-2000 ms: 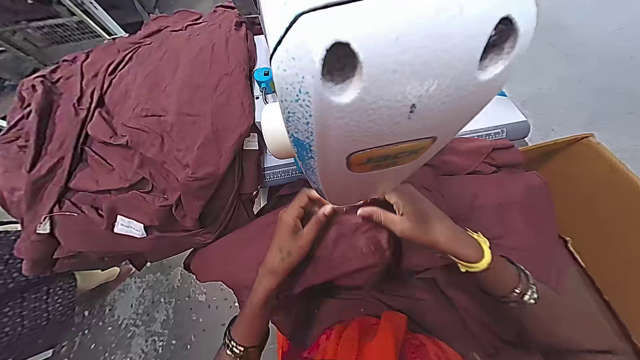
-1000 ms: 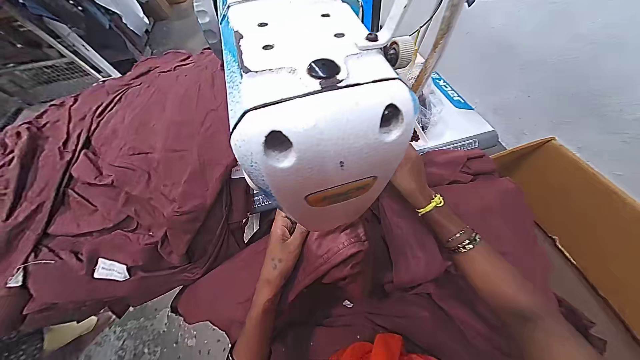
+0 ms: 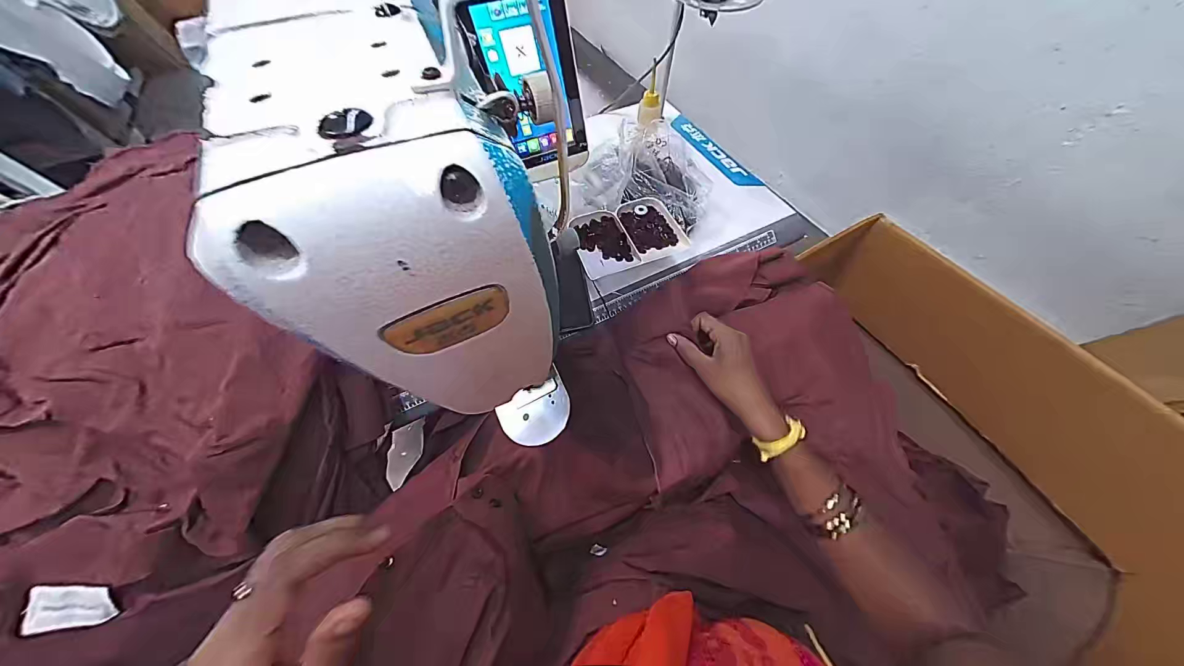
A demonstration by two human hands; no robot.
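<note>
A white and blue Jack sewing machine head point(image 3: 370, 268) fills the upper left middle. Below it a maroon garment point(image 3: 546, 499) with small dark buttons spreads toward me. My left hand point(image 3: 301, 583), fingers apart and slightly blurred, is over the garment's left part at the bottom. On the right my right hand point(image 3: 721, 361) rests on the maroon cloth, thumb and index finger curved with a gap between them; whether it pinches any cloth I cannot tell. A heap of maroon garments point(image 3: 139, 370) lies at the left, with a white label point(image 3: 69, 609) on it.
Behind the machine head stand a lit control screen point(image 3: 523, 74), two small trays of dark buttons point(image 3: 629, 231) and a clear plastic bag point(image 3: 661, 171). A cardboard box point(image 3: 999, 361) edges the right side, beside a pale wall. Orange-red cloth point(image 3: 694, 643) shows at the bottom.
Both hands have come away from beneath the machine head, the left one toward the lower left and the right one onto cloth at the right. The view has shifted, now showing the screen and button trays.
</note>
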